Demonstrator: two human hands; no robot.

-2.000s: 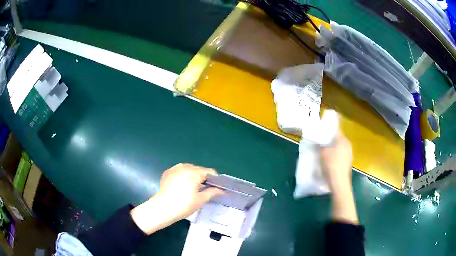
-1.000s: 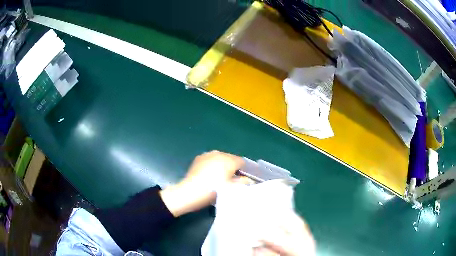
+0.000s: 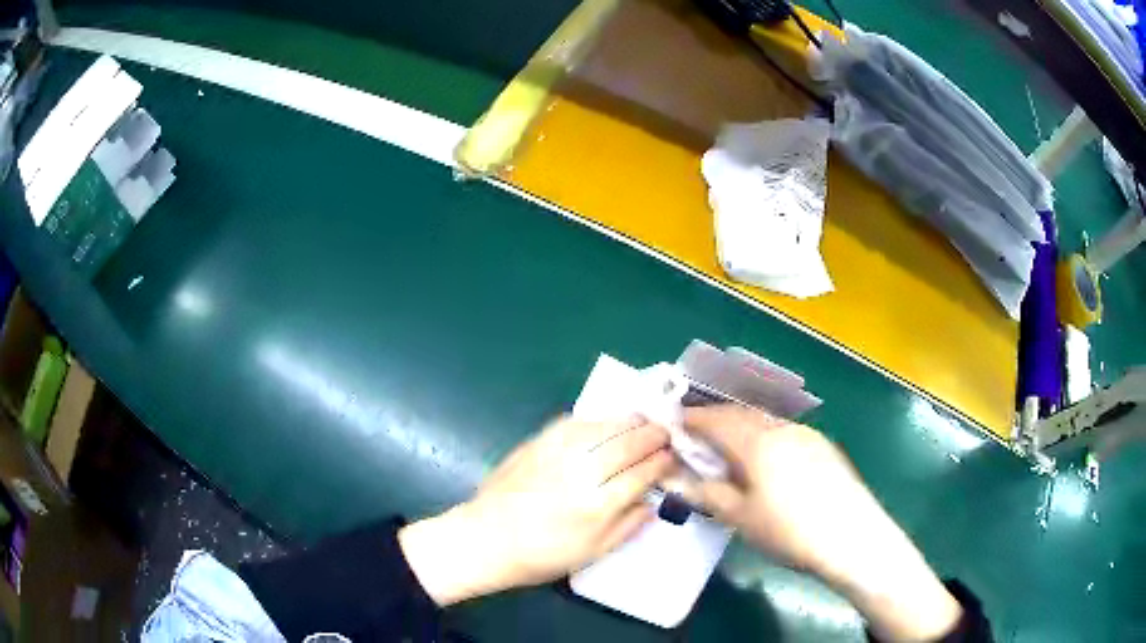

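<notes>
A small white folding carton [image 3: 654, 572] lies open in front of me, its greyish flaps [image 3: 749, 377] standing up at the far side. My left hand [image 3: 553, 502] is on the carton's left side. My right hand [image 3: 779, 484] is at its mouth. The fingers of both hands meet on a crumpled white plastic bag [image 3: 689, 446] at the opening. What is inside the bag is hidden. Another crumpled white bag [image 3: 773, 214] lies on the yellow board.
White-and-teal cartons [image 3: 94, 207] stand at the far left. The yellow board [image 3: 603, 189] holds long grey sleeves [image 3: 936, 163] and a black cable [image 3: 750, 13]. A yellow tape roll [image 3: 1078, 291] is beside the metal leg [image 3: 1091, 417] at right. Scraps lie on the green tabletop [image 3: 314, 289].
My right hand has brought a white bag from the yellow board to the carton. My left hand has moved right from the carton's flaps and now touches the bag too.
</notes>
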